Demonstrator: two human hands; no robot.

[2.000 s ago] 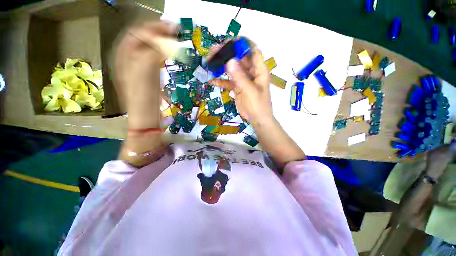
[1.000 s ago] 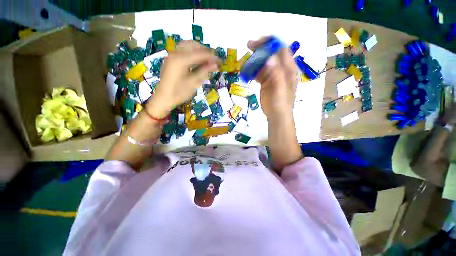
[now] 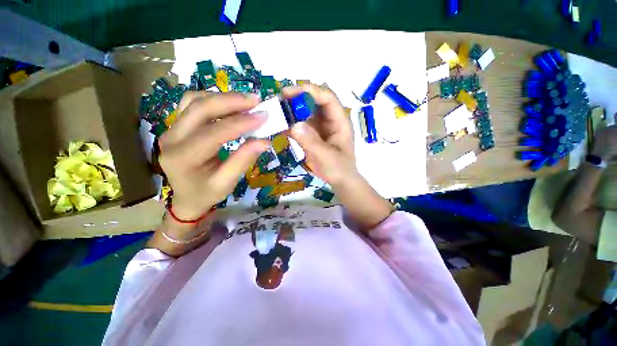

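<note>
My right hand (image 3: 328, 132) holds a blue battery cell (image 3: 302, 107) with a dark face turned to the left. My left hand (image 3: 210, 145) pinches a flat white piece (image 3: 272, 117) between thumb and fingers, its right edge close against the cell. I cannot tell whether the two are joined. Both hands are over a heap of green circuit boards (image 3: 206, 70), amber pieces (image 3: 260, 180) and white pads on the white sheet (image 3: 399, 159). The hands hide part of the heap.
A cardboard box (image 3: 67, 111) with pale yellow scraps (image 3: 82, 177) stands at left. Three blue cells (image 3: 376, 84) lie right of my hands. Sorted boards (image 3: 482, 121) and a cluster of blue cells (image 3: 544, 108) are further right. Another person's arm (image 3: 587, 172) shows at the right edge.
My left hand has come up to the cell and now holds a white piece against or near it. My right hand has moved left and turned the cell. The view has shifted slightly.
</note>
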